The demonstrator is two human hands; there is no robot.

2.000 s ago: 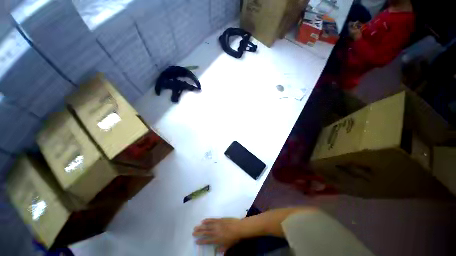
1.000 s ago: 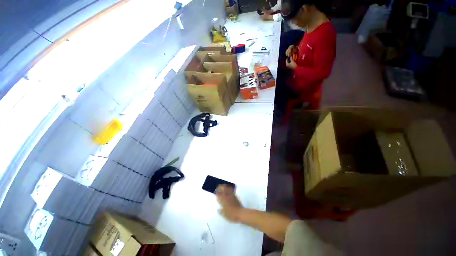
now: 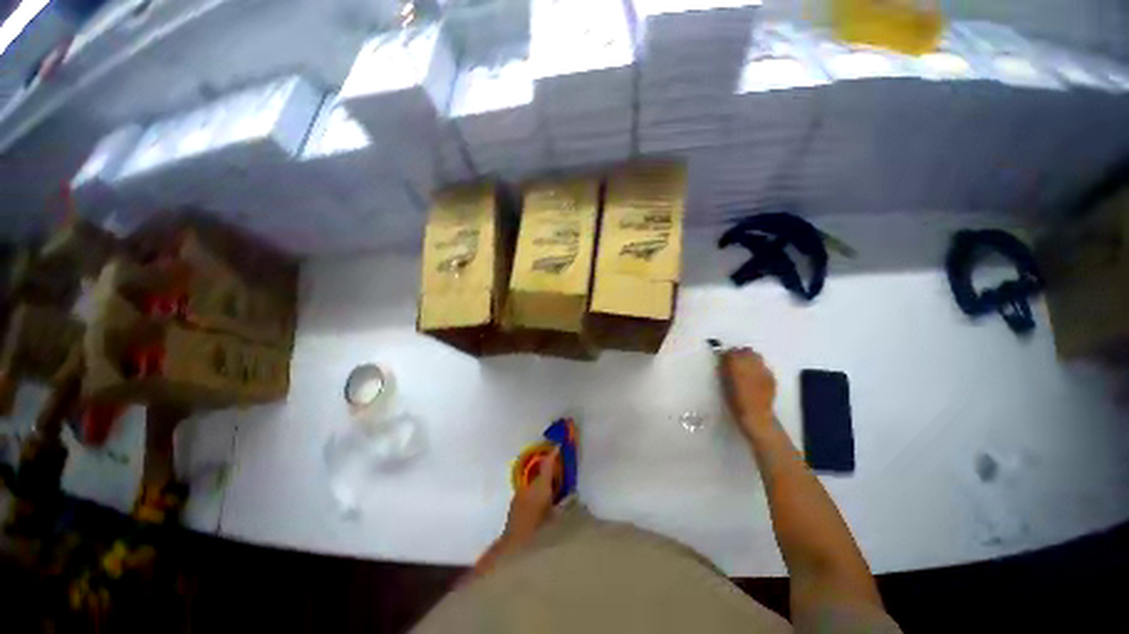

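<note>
Three brown inner cartons [image 3: 555, 260] stand side by side on the white table, dark print facing up. My left hand [image 3: 535, 490] is closed around the orange part of a blue and orange tape gun [image 3: 566, 452] near the table's front edge. My right hand [image 3: 748, 386] is right of the cartons, its fingers on a small thin utility knife [image 3: 714, 344]. Only the knife's dark tip shows past the fingertips; the rest is covered.
A phone [image 3: 827, 421] lies right of my right forearm. Two black straps [image 3: 782, 253] lie behind. A spare tape roll [image 3: 367, 388] and crumpled clear film [image 3: 378, 443] are left. Open cartons [image 3: 186, 353] stand far left; white boxes [image 3: 731, 149] line the back.
The view has swung left onto the three cartons. My right hand has moved from the phone to the utility knife. My left hand and the tape gun have come into view.
</note>
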